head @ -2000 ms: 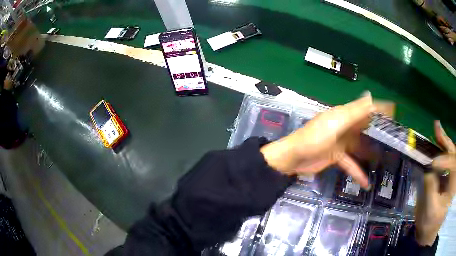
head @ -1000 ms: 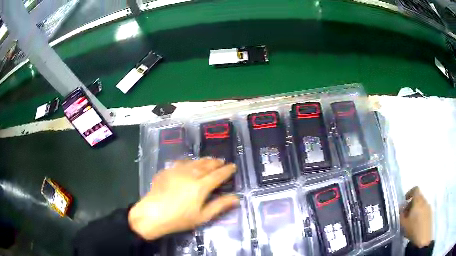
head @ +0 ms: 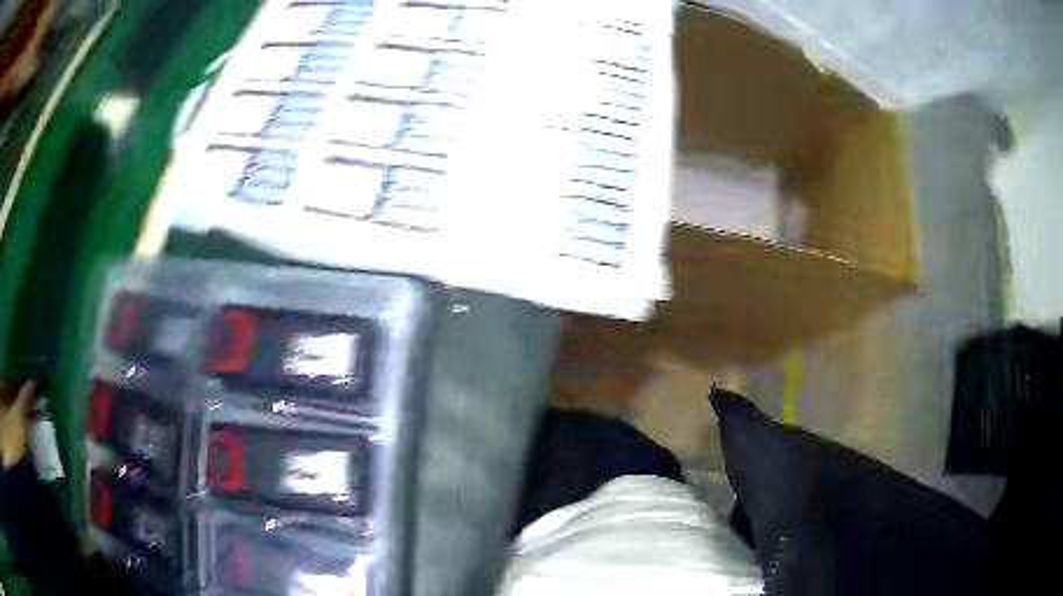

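Note:
The clear blister tray point(head: 410, 349) lies at the lower left, with black rear housings with red outlines and pale label areas, such as this one point(head: 291, 353). My left hand point(head: 14, 421) is small, blurred and partly cut off at the left edge, with a dark sleeve below it. A narrow white piece point(head: 47, 442), possibly a board unit, is beside it; I cannot tell whether it is held. I cannot make out my right hand.
White printed sheets point(head: 513, 140) lie beyond the tray. An open brown cardboard box point(head: 804, 262) with something white inside is to their right. The green belt point(head: 58, 198) runs along the left. White and black cloth is at the bottom. Everything is blurred.
The view has swung right, so the tray now shows at the lower left and the box has come into view. My left hand has moved off the tray; my right hand no longer shows clearly.

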